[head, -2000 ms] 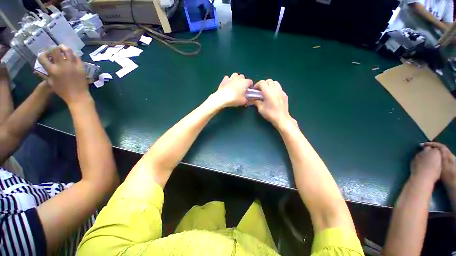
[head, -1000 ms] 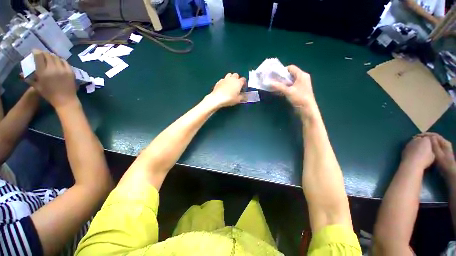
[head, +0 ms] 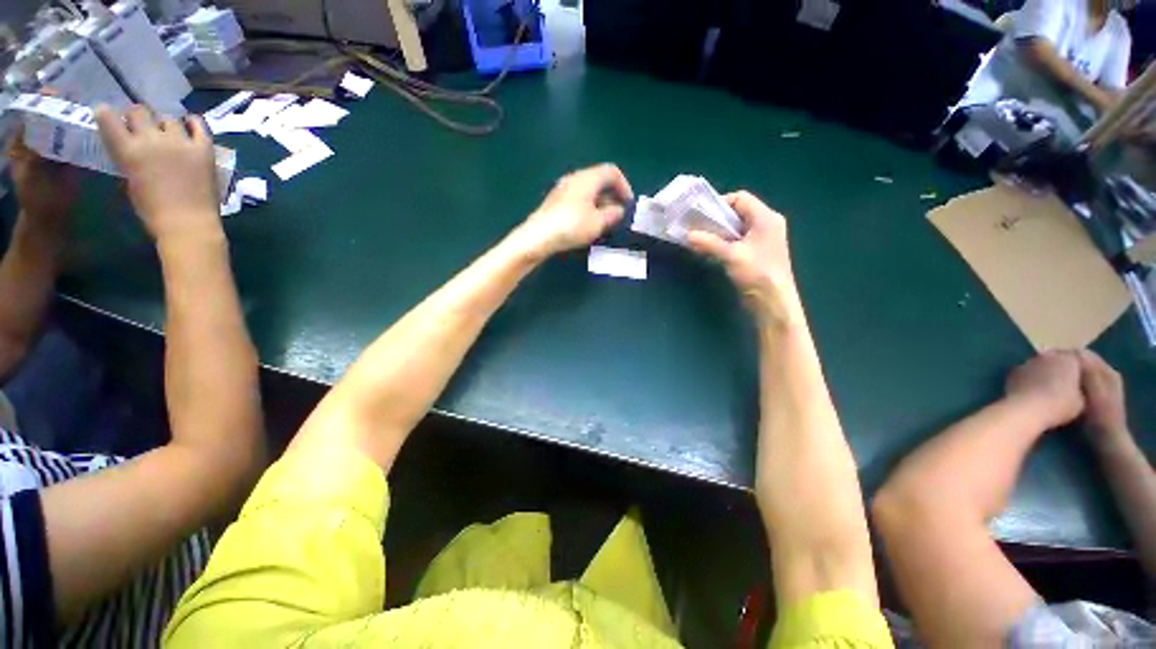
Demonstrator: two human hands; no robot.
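My right hand [head: 758, 251] holds a fanned stack of small white leaflets [head: 688, 209] above the green bench, near the middle. My left hand [head: 583, 207] is just left of the stack, fingers curled with a gap between thumb and fingertips; I see no paper in it. One white leaflet [head: 617, 263] lies flat on the bench below and between my hands.
Loose white leaflets [head: 289, 127] lie at the left. A neighbour's hands [head: 162, 165] hold a white box [head: 70, 132]. A cable [head: 431, 108] and blue bin [head: 505, 34] are at the back. A tan cardboard sheet [head: 1033, 260] and another person's clasped hands [head: 1065, 387] are right.
Two seconds ago both my hands were together. The stack is now fanned in my right hand. Since one second ago, my left hand has lifted off the leaflet lying on the bench.
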